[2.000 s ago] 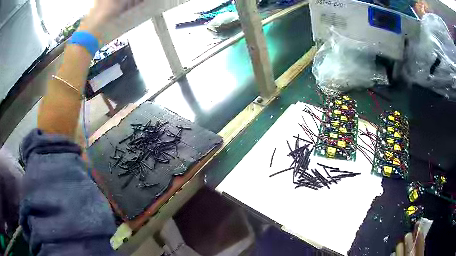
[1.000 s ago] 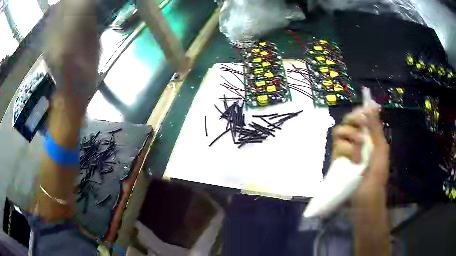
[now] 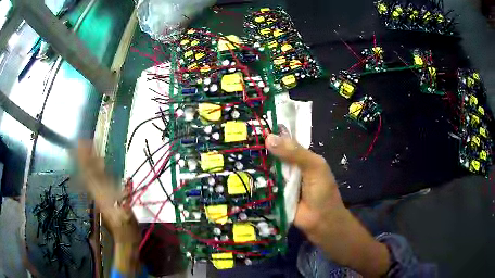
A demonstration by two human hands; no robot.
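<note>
A populated green PCB panel (image 3: 234, 132) with yellow transformers, blue capacitors and red and black wires is held up in front of me, over the white sheet (image 3: 142, 122). My right hand (image 3: 312, 182) grips its right edge, thumb on the edge rail; the other fingers are hidden behind. White material (image 3: 293, 190) shows between the panel and this hand; I cannot tell cloth from sheet. My left hand (image 3: 103, 187) is strongly blurred at the panel's left, near the loose red wires, with a blue band at the wrist. Whether it holds a wire is unclear.
Other panels lie behind (image 3: 282, 49), at the back right (image 3: 415, 16) and at the far right (image 3: 475, 122). Single boards (image 3: 361, 111) lie on the black mat (image 3: 353, 174). Black sticks (image 3: 57, 220) lie in the left tray. A clear bag (image 3: 168, 19) is at the back.
The held panel now covers much of the view and the white sheet. My right hand has moved from the right to the panel edge. My left hand is lower, and the view has shifted right.
</note>
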